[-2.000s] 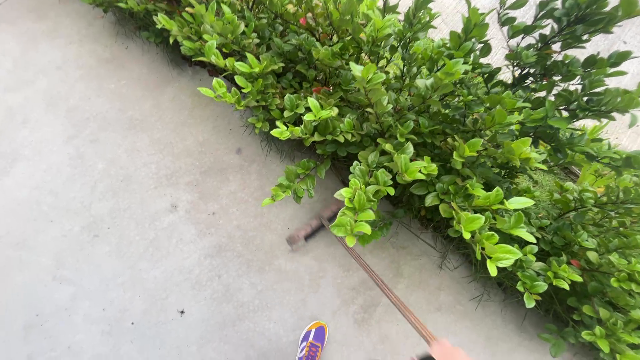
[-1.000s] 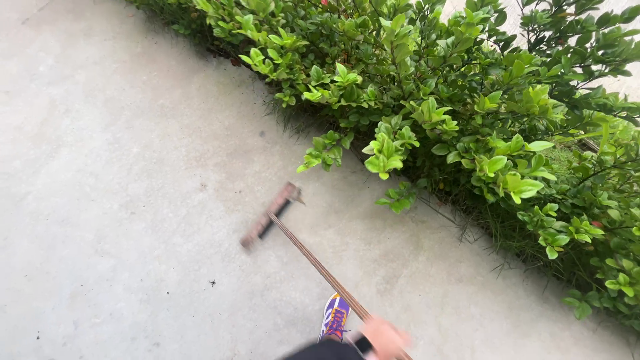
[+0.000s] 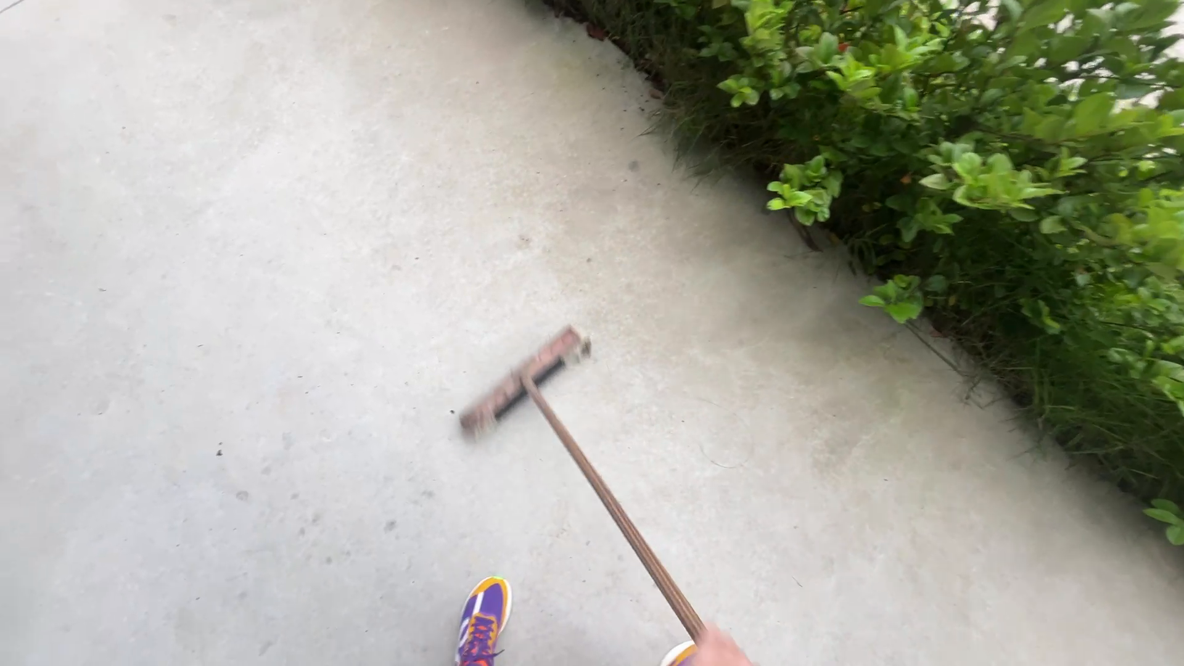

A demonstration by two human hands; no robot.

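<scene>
At the bottom edge, my left hand (image 3: 721, 647) is closed around the brown handle of a push broom; only part of this hand shows, and it is blurred. The long handle (image 3: 615, 509) slants up and left to the broom head (image 3: 518, 381), a reddish-brown block with dark bristles along its lower right side. The head is low over or on the pale concrete (image 3: 305, 277), tilted with its right end higher in view. A little dark debris lies by its right end. My right hand is outside the view.
A leafy green hedge (image 3: 999, 185) with grass at its base runs diagonally along the right side. A purple and orange shoe (image 3: 481, 620) stands at the bottom, with part of another shoe (image 3: 680, 653) beside the handle. Small dark specks dot the concrete.
The broom head has moved away from the hedge's edge, where leaves partly covered it in the earliest frame. The view has shifted, showing more concrete and less hedge.
</scene>
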